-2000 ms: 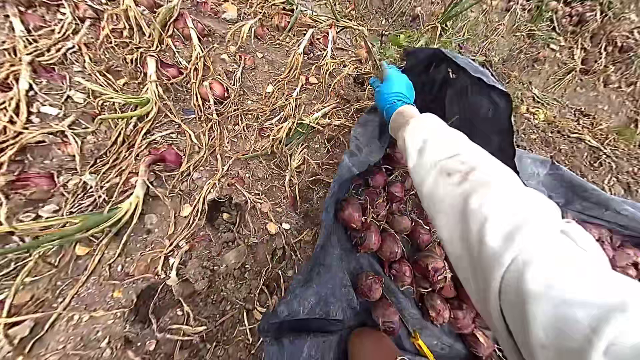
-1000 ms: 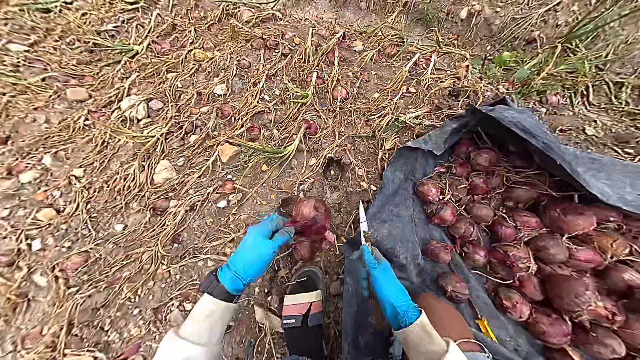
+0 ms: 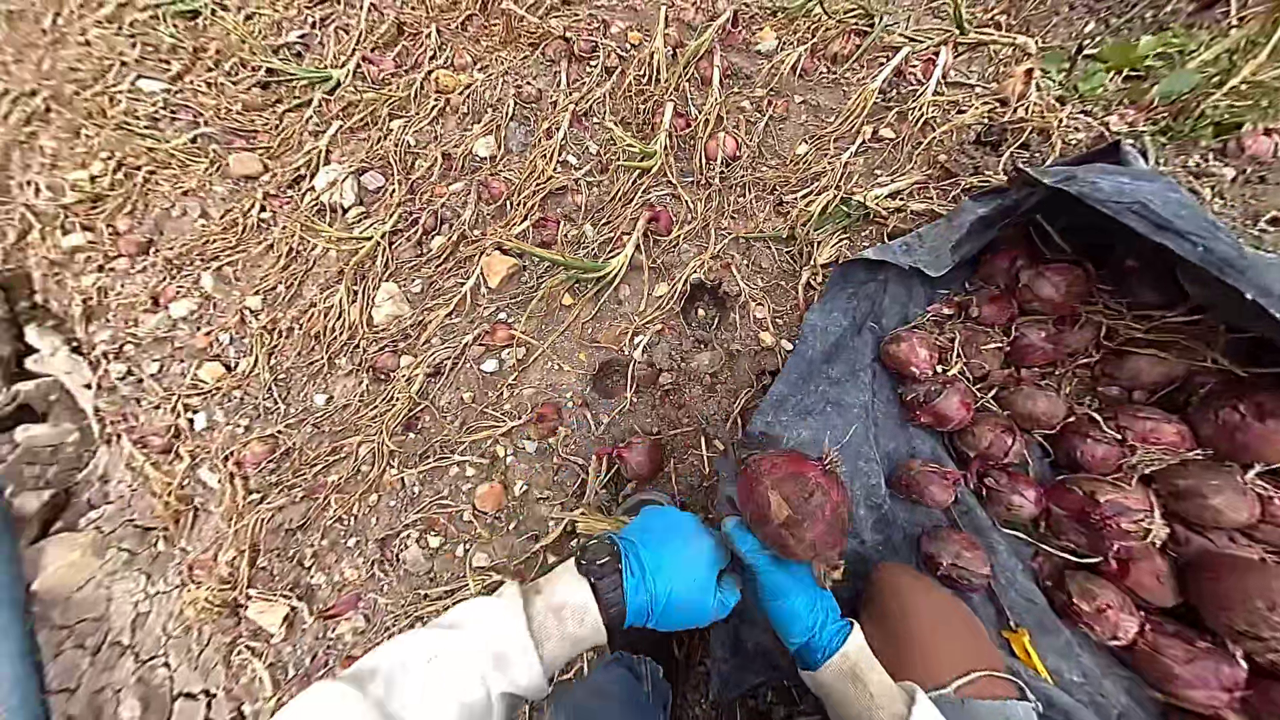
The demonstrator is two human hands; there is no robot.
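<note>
My left hand (image 3: 677, 572), in a blue glove, is curled into a fist at the lower middle; its palm side is hidden. Close on its right is my gloved right hand (image 3: 790, 595), closed around a knife whose handle is hidden and whose blade is a blurred grey strip. A large red onion (image 3: 795, 507) shows just above the right hand, over the edge of a dark fabric sheet (image 3: 850, 390); whether the hand bears it is unclear. Many red onions (image 3: 1090, 510) lie heaped on the sheet at the right.
Small onions, such as one onion (image 3: 640, 458) ahead of my hands, lie in the soil among dry leaves and stones. A brown rounded thing (image 3: 925, 625) and a yellow tag (image 3: 1027, 652) are beside my right forearm. Cracked soil (image 3: 90, 620) is at the lower left.
A second ago the left hand held a large onion and the right a knife, apart. Now the hands are close together, with a large onion above the right hand. The view has swung since two seconds ago.
</note>
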